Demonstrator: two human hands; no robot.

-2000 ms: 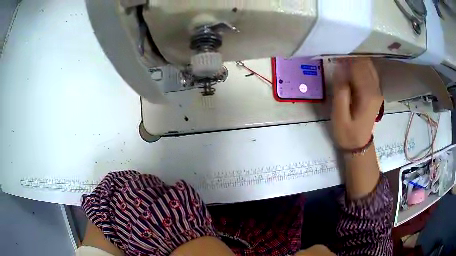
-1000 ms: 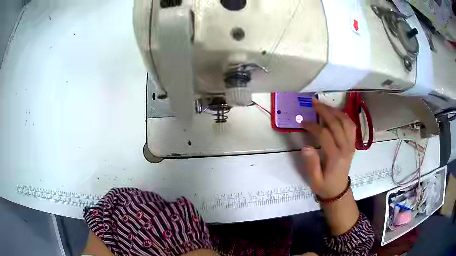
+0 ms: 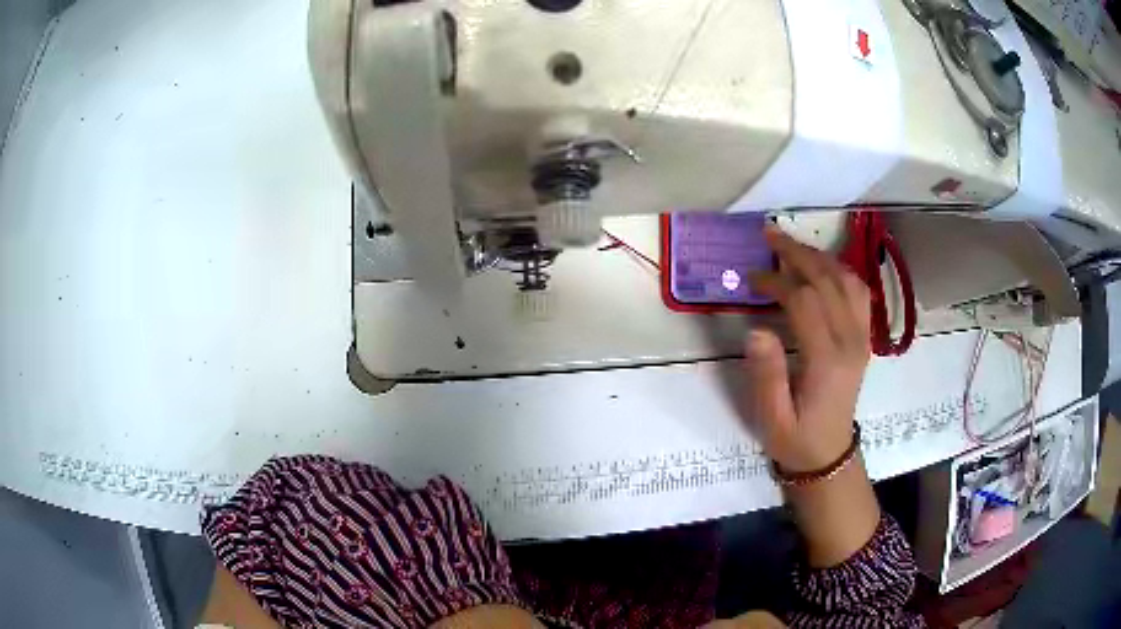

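Observation:
A smartphone (image 3: 719,256) in a red case lies on the cream machine bed plate (image 3: 566,344), its purple screen lit. A thin red cord (image 3: 633,251) runs from its left side. My right hand (image 3: 811,350) reaches over the phone's right edge, fingers apart, with fingertips at the screen; whether they touch it I cannot tell. The hand holds nothing. My left hand is not in view; only the patterned left sleeve (image 3: 357,541) shows at the bottom. The sewing machine head (image 3: 590,98) hides the phone's far edge.
Red-handled shears (image 3: 895,295) lie just right of my hand, partly under the machine arm. Pale pink cord loops (image 3: 1008,381) hang above an open white tray (image 3: 947,553) with small items at the right. A printed ruler (image 3: 627,479) runs along the white table's front.
My right hand has moved left from beside the shears to the phone's right edge, uncovering the red handles. The phone's screen content has changed. The camera view has shifted.

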